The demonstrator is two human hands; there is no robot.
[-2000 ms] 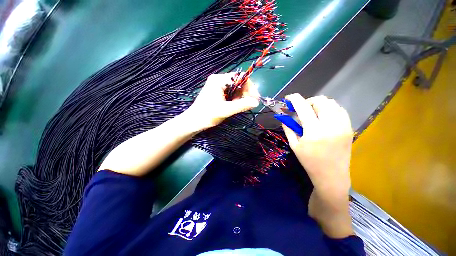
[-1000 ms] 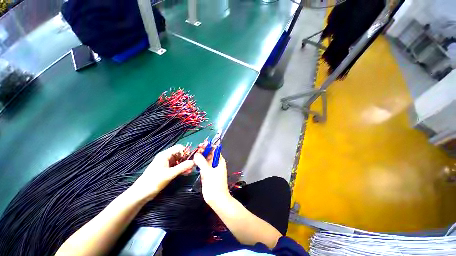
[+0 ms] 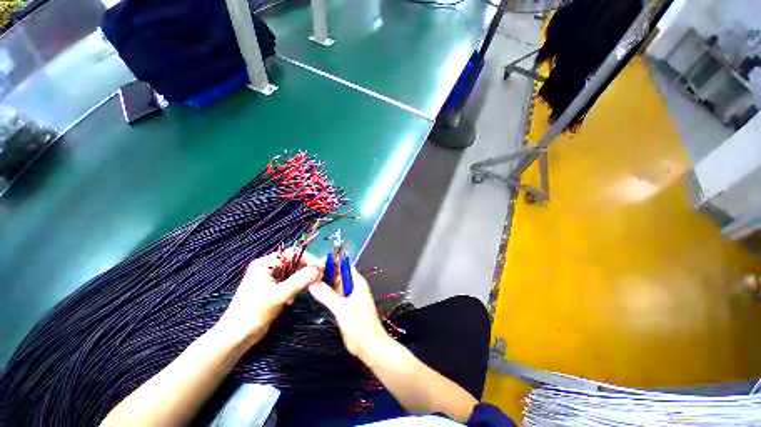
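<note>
A thick bundle of black cables (image 3: 167,275) lies on the green bench, its red wire ends (image 3: 307,179) fanned at the far end. My left hand (image 3: 271,292) is closed around a small group of cable ends, with red tips (image 3: 313,233) sticking up past the fingers. My right hand (image 3: 350,308) holds the blue-handled pliers (image 3: 340,271), silver jaws pointing up and away, just right of my left hand. The two hands meet at the thumbs. More black cables (image 3: 292,354) lie below the hands near my lap, with a few red tips at their right.
A dark blue cloth (image 3: 179,46) and a phone (image 3: 140,100) lie at the bench's far left, by grey posts (image 3: 244,42). A wheeled rack (image 3: 534,158) with hanging black cables stands far right. White cables (image 3: 626,409) are at the lower right. The bench edge (image 3: 400,183) runs beside my hands.
From two seconds ago, the view has swung up and right, and the pliers have turned from pointing left to pointing up. Over the last second, the pliers moved slightly left and down.
</note>
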